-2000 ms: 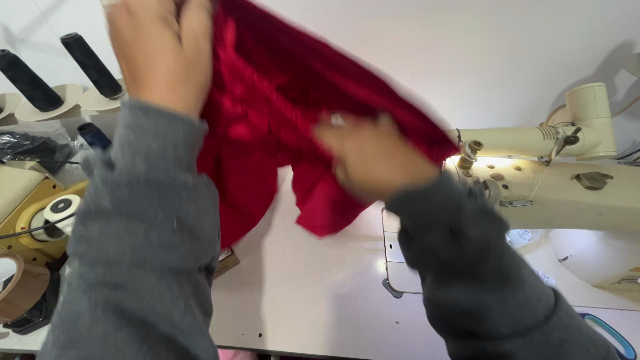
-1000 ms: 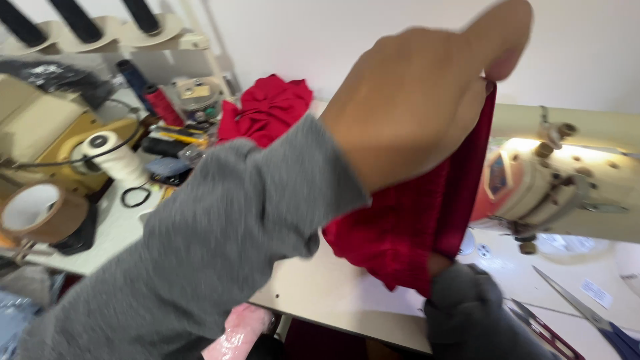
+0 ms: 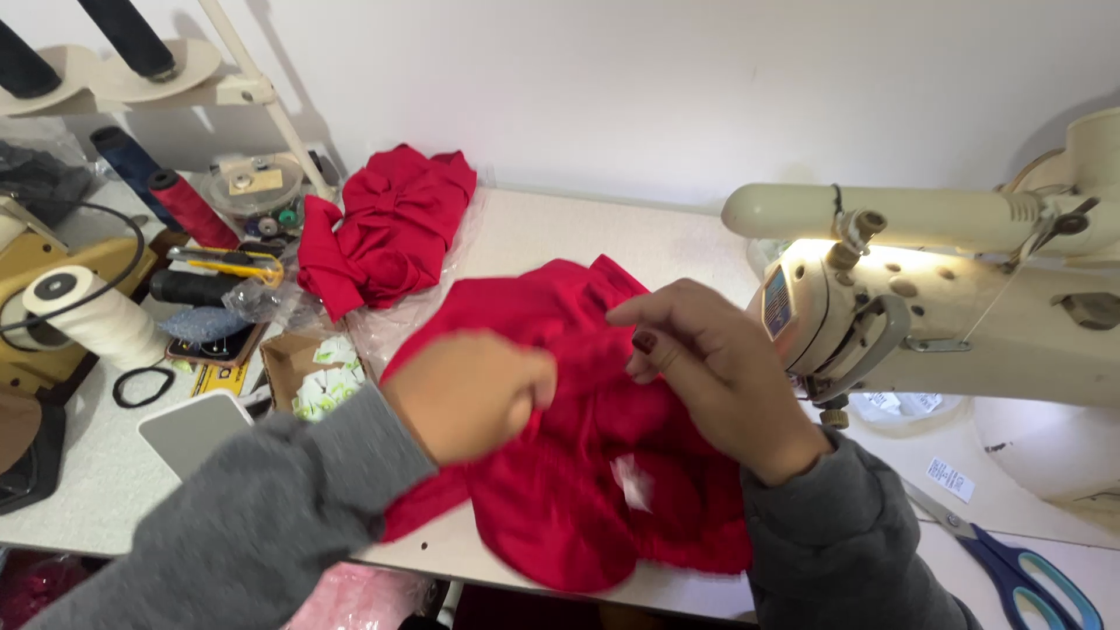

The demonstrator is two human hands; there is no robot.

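Observation:
A red fabric garment [image 3: 560, 516] lies loosely spread on the white table, a small white tag showing on its lower part. My left hand [image 3: 477, 394], blurred, is closed on a piece of the red fabric over the garment's middle. Across from it, my right hand [image 3: 700, 367] pinches the same fabric between thumb and fingers. Behind and to the left rests a folded red garment [image 3: 394, 227] with a bow-like knot, on clear plastic. At the right stands a sewing machine [image 3: 919, 306] with its lamp lit.
Scissors [image 3: 1015, 560] and a white label [image 3: 950, 479] lie at lower right. On the left are a cardboard box of tags [image 3: 280, 372], a white thread cone [image 3: 92, 315], a red thread cone [image 3: 192, 210], a yellow cutter [image 3: 232, 261] and a pincushion [image 3: 206, 324].
The red garment was held up off the table in both earlier frames; now it lies on the table. Both hands have come down over it.

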